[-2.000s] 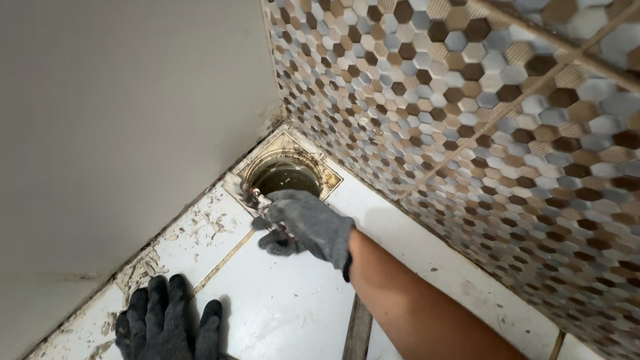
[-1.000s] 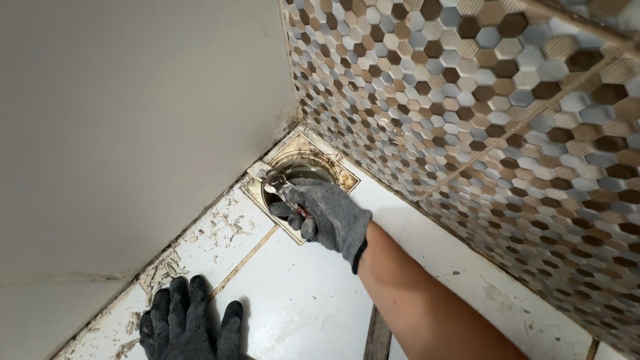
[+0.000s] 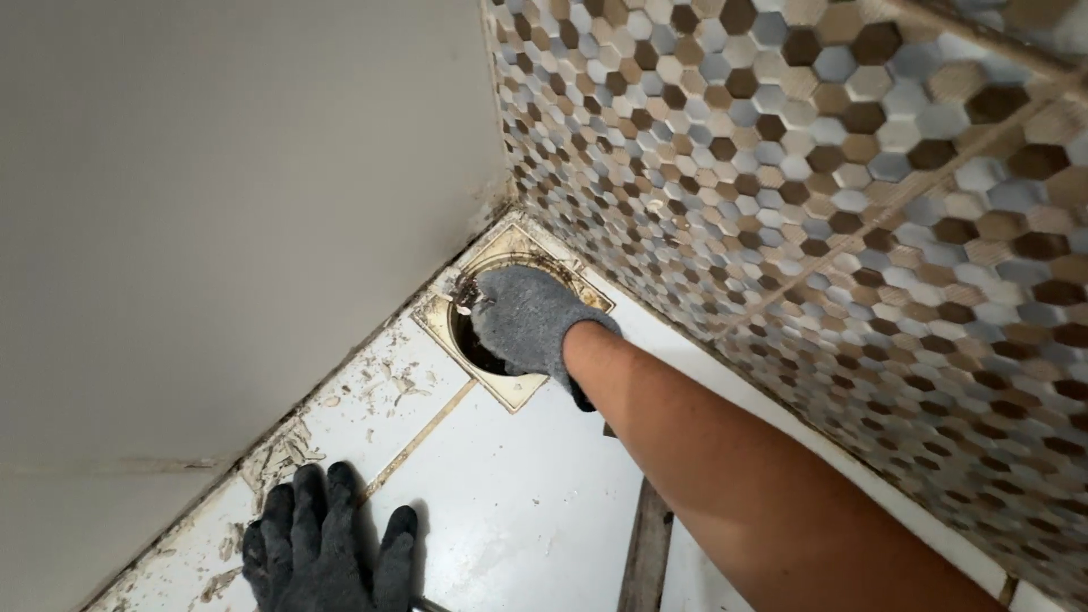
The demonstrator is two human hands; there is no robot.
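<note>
My right hand [image 3: 531, 319], in a grey knit work glove, is over and partly inside the round opening of a square floor drain frame [image 3: 516, 395] in the corner. Its fingers point down into the hole and are mostly hidden. Dark, flaky debris [image 3: 465, 293] shows at the glove's left edge, on the drain's rim; whether the hand grips any of it cannot be told. My left hand [image 3: 319, 544], in a dark grey glove, lies palm down on the white floor tile [image 3: 510, 493] with its fingers apart. A thin metal rod end [image 3: 429, 604] shows beside its thumb.
A plain grey wall [image 3: 238, 212] rises on the left and a hexagon mosaic wall [image 3: 765, 170] on the right. Loose paint-like flakes [image 3: 285, 446] lie along the left wall's foot. A dark, worn strip [image 3: 646, 544] lies on the floor near my right forearm.
My right hand has moved from the drain's near left rim to over and into the opening, its fingers now hidden. My left hand stays flat on the floor.
</note>
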